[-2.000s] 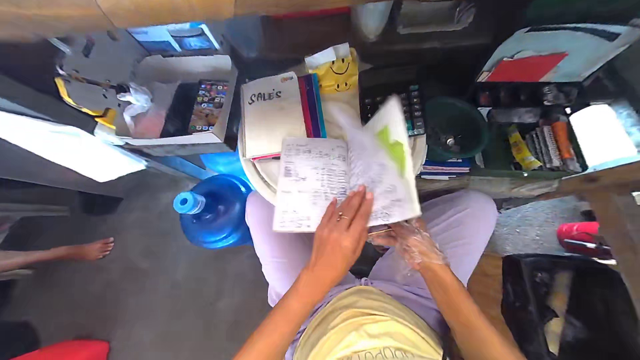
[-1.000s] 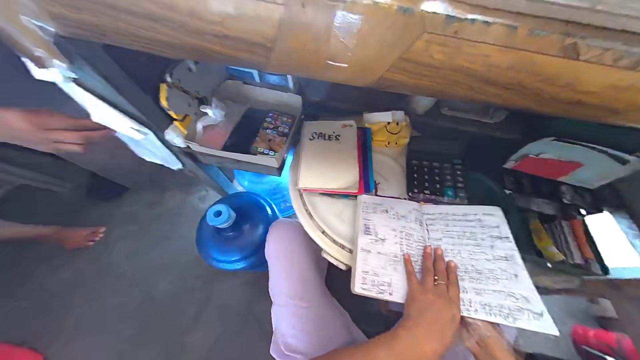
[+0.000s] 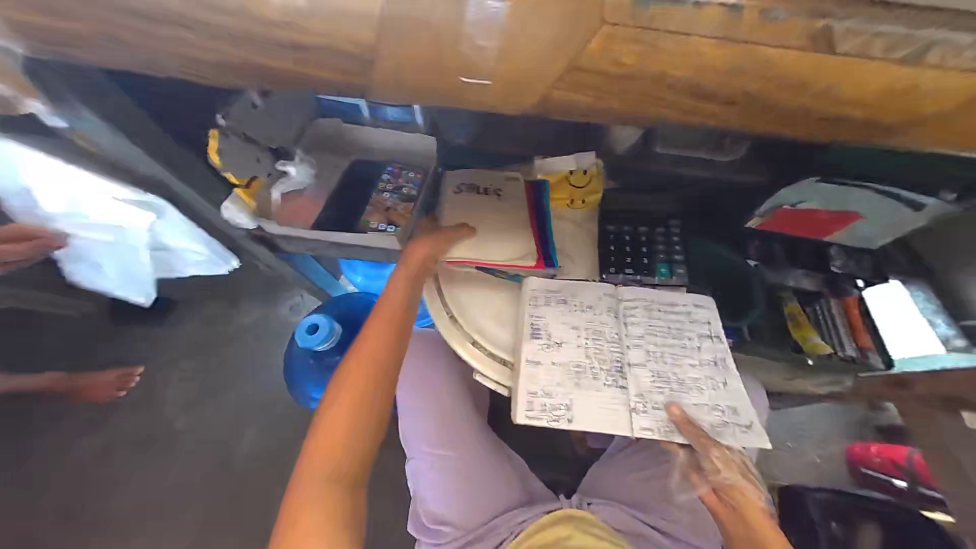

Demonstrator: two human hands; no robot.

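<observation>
An open notebook [image 3: 579, 358] with handwritten pages lies partly on a round white lid [image 3: 473, 313] and over my lap. My right hand [image 3: 717, 457], with clear plastic about it, holds its lower right edge, thumb on the page. My left hand [image 3: 435, 232] reaches to the left edge of a stack of notebooks [image 3: 488, 213] whose top cover bears handwriting; its fingers are spread near the smartphone [image 3: 370, 196] in a grey box [image 3: 328, 145], some over the screen. Whether it grips anything is unclear. A black calculator [image 3: 643, 250] lies behind the open notebook.
A wooden ledge [image 3: 488, 61] runs across the top. A blue water jug [image 3: 328, 343] stands on the floor at left. At right are a tray with pens or tubes [image 3: 839, 328] and a red item [image 3: 896, 469]. Another person's hand [image 3: 27, 245] and foot [image 3: 99, 383] show at left.
My left hand has left the open notebook's page and moved to the stacked notebooks and phone box. My right hand remains at the notebook's lower edge. White sheeting at left has come further into view.
</observation>
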